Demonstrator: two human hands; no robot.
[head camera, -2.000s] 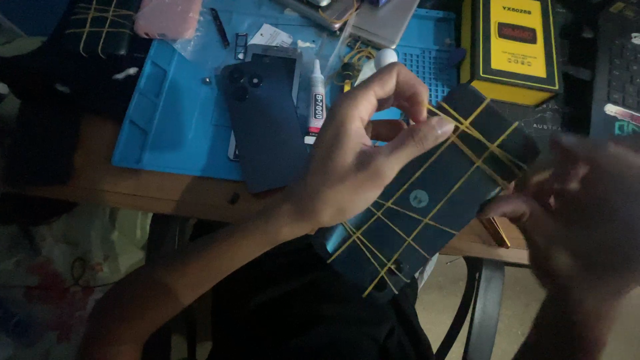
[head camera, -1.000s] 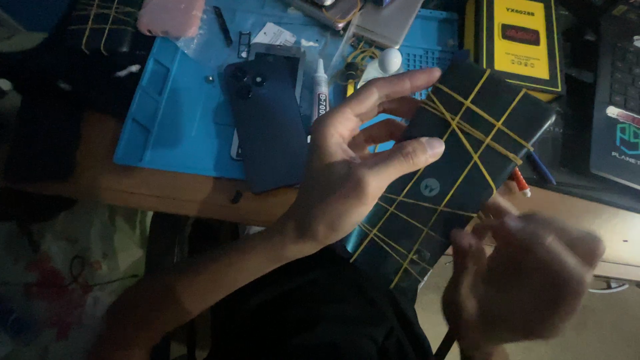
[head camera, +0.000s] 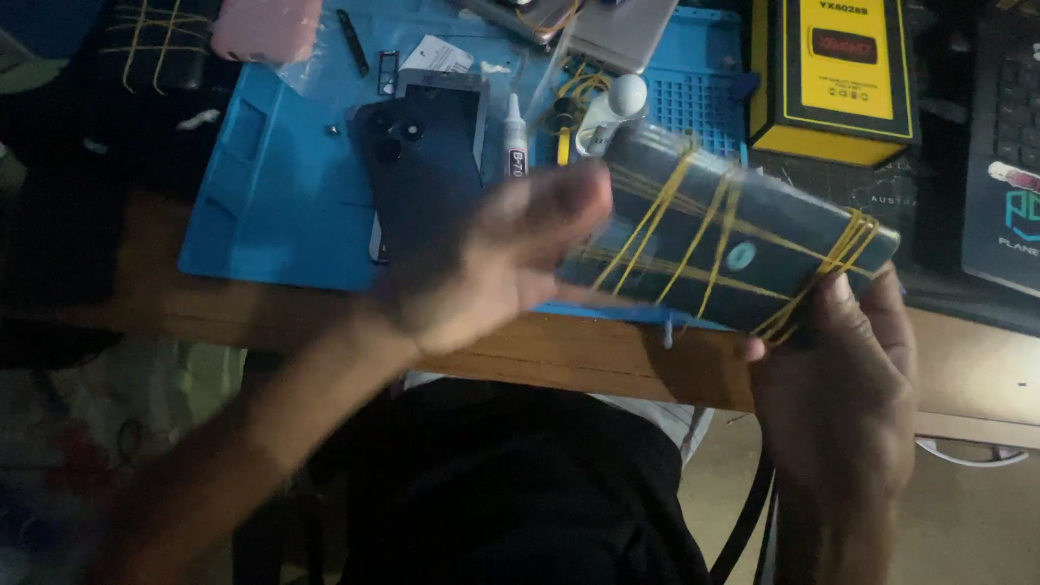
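Note:
A dark phone (head camera: 756, 219) wrapped lengthwise and crosswise in several yellow rubber bands (head camera: 715, 231) is tilted above the front edge of a blue silicone repair mat. My right hand (head camera: 845, 374) grips its right end between thumb and fingers. My left hand (head camera: 504, 252), blurred, is at the phone's left end with its fingers apart; whether it touches the phone cannot be told. Behind my left hand, a dark phone back cover (head camera: 422, 179) with round camera rings lies on the mat, partly over another phone part. A tube of B-7000 glue (head camera: 515, 134) is beside it.
The blue mat (head camera: 284, 252) lies on a wooden table (head camera: 569, 353). Around it are a pink case (head camera: 268, 28), another banded phone (head camera: 158, 49), a white-capped bottle (head camera: 621, 106), loose rubber bands (head camera: 581, 81), a yellow and black box (head camera: 837, 77) and a laptop (head camera: 1003, 203).
The banded phone has turned from a steep slant to a flatter one, showing its long edge. My right hand, earlier blurred beside it, now holds its right end. My left hand's hold has loosened.

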